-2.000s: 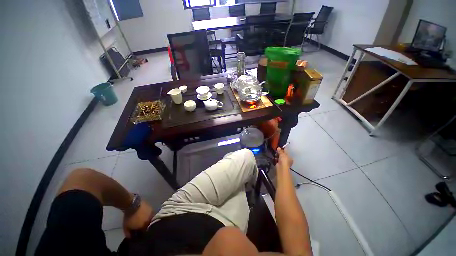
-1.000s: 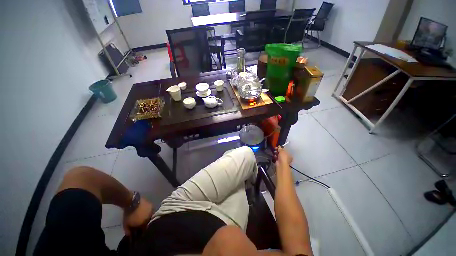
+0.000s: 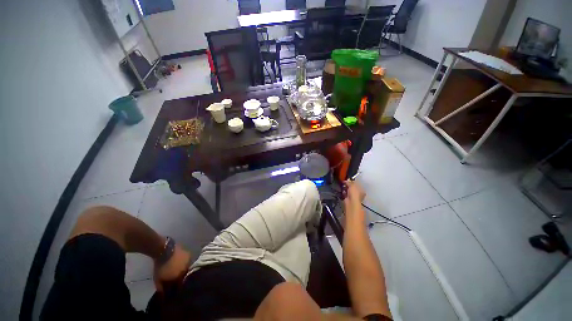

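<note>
My right hand is at the end of the outstretched right arm, beside the table's right leg. A small pale tip shows at its fingers, perhaps a cigarette; it is too small to be sure. My left hand, with a wristwatch, rests at my left hip, its fingers hidden. On the dark tea table stand a white pitcher, a gaiwan, a small teapot, white cups and a clear glass kettle above an orange-red glow.
An ashtray full of butts sits at the table's left end. A green pouch and a gold-brown box stand at the right. A round-topped vessel is below the table. A cable crosses the floor.
The view has shifted slightly, so the table and room sit a little higher in the picture. Both hands keep nearly the same place.
</note>
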